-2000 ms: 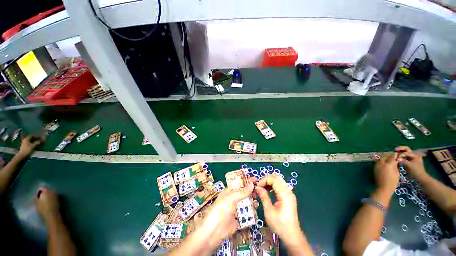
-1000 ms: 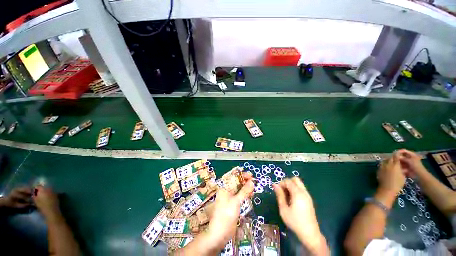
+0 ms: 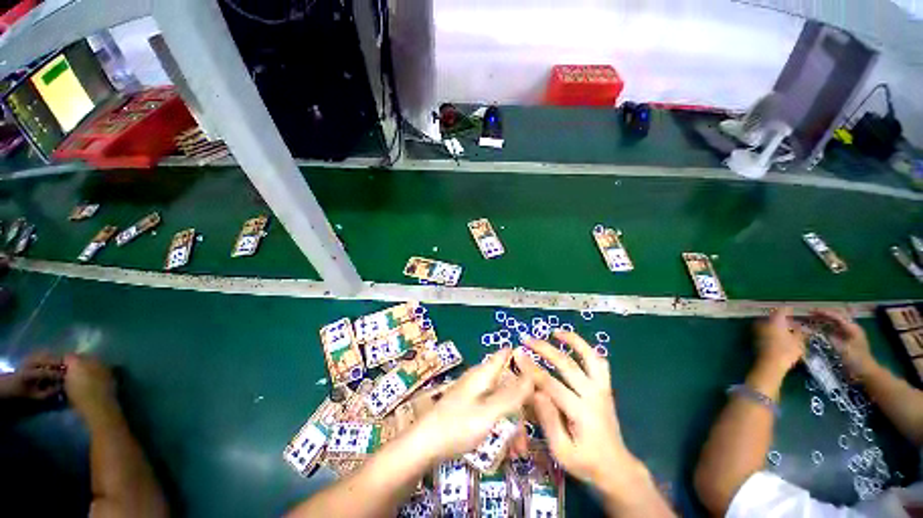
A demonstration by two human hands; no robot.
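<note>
My left hand (image 3: 471, 410) is closed around a circuit board (image 3: 493, 446); its white, dotted end shows below the palm, and the rest is hidden by the fingers. My right hand (image 3: 577, 410) is beside it, its thumb and fingertips meeting the left fingertips. Whether a ring is between them cannot be seen. Piled circuit boards (image 3: 393, 390) lie to the left of and below my hands. Loose pale rings (image 3: 493, 338) lie on the bench just beyond my fingers, some partly covered by them.
A pale rail (image 3: 445, 294) separates the bench from the green conveyor (image 3: 547, 202) with spaced boards. A grey post (image 3: 258, 152) stands at left. A neighbour's hands (image 3: 779, 349) and rings are at right; another person's hands (image 3: 86, 379) are at left. Red crates (image 3: 587, 85) stand beyond.
My right hand was apart from my left one second ago; the fingertips are together now. The held board's top end has gone from sight. Conveyor boards near the middle have shifted left. The view has tilted down slightly.
</note>
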